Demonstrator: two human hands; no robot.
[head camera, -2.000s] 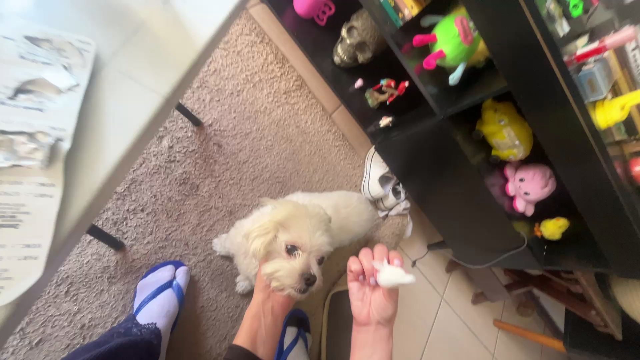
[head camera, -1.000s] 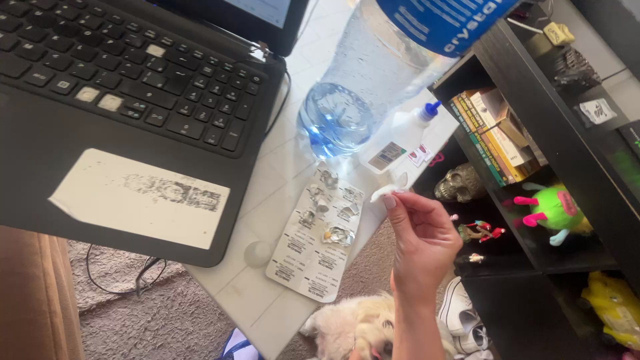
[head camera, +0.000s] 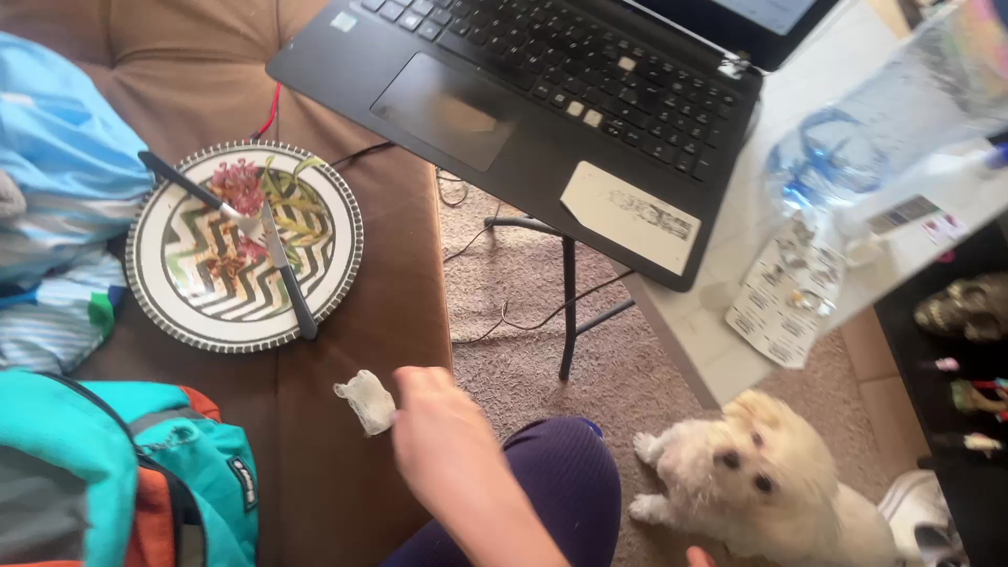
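Note:
My left hand (head camera: 441, 441) is over the edge of the brown sofa, back of the hand up and slightly blurred. Its fingers curl out of sight beside a crumpled piece of white gauze-like material (head camera: 366, 402). The material meets the hand's left side; whether the fingers grip it or it lies on the sofa is unclear. Of my right hand (head camera: 699, 557) only a fingertip shows at the bottom edge, below a small white dog (head camera: 756, 472). The dog faces up from the carpet beside my knee (head camera: 551, 480).
A patterned plate (head camera: 142, 268) with two dark-handled utensils rests on the sofa (head camera: 370, 291). Near it are a turquoise backpack (head camera: 197, 472) and blue cloth (head camera: 63, 134). A laptop (head camera: 504, 118), blister pack (head camera: 787, 299) and clear bottle (head camera: 850, 150) stand on the table (head camera: 677, 323).
The view has swung left to the sofa. The hand that held up a small white piece one second ago is no longer raised beside the blister pack. The dog's face now points up.

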